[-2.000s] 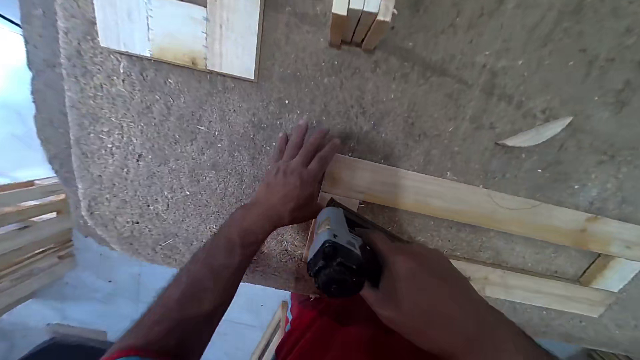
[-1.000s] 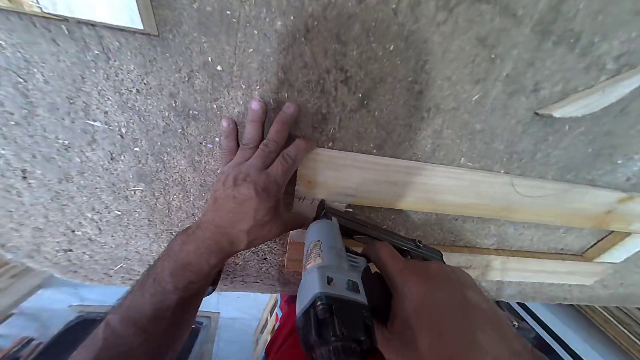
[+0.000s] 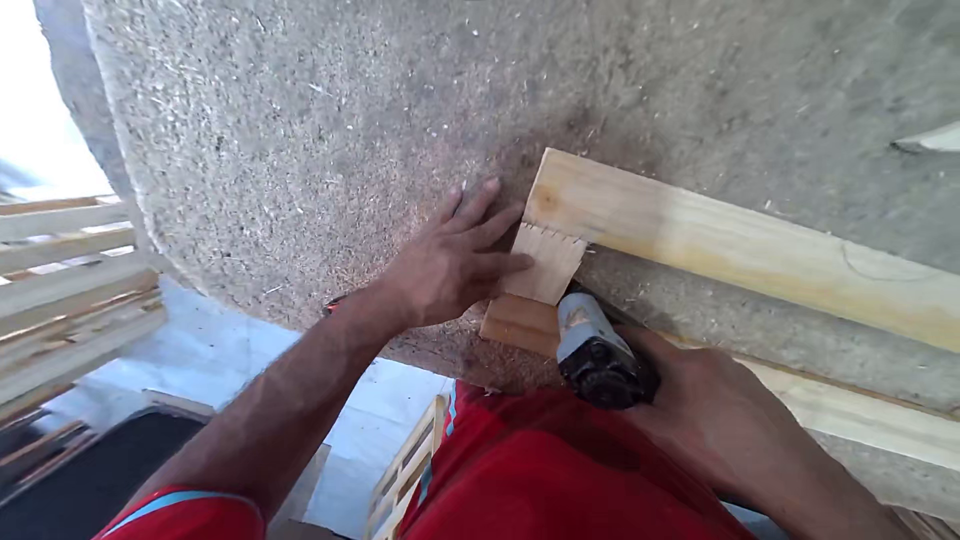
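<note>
My right hand (image 3: 709, 409) grips a grey and black power nailer or stapler (image 3: 600, 352), its nose low beside a short wooden crosspiece (image 3: 550, 262). A row of fasteners or marks runs along the joint between the crosspiece and a long pale wooden board (image 3: 720, 229). My left hand (image 3: 457, 259) rests with its fingers along the crosspiece's left side, its thumb on the piece. Below the crosspiece lies a reddish wooden block (image 3: 521, 322). A second long board (image 3: 855, 412) runs lower right, partly hidden by my right hand.
These lie on a rough particleboard worktop (image 3: 300, 150) with a rounded left corner. Slatted wooden pieces (image 3: 67, 262) are stacked beyond it at the left, above a dark container (image 3: 97, 472). A pale wood offcut (image 3: 934, 140) lies at the far right.
My left hand has shifted off the long board's end down to the crosspiece. The nailer has come away from the joint, which now shows uncovered. The view has moved left.
</note>
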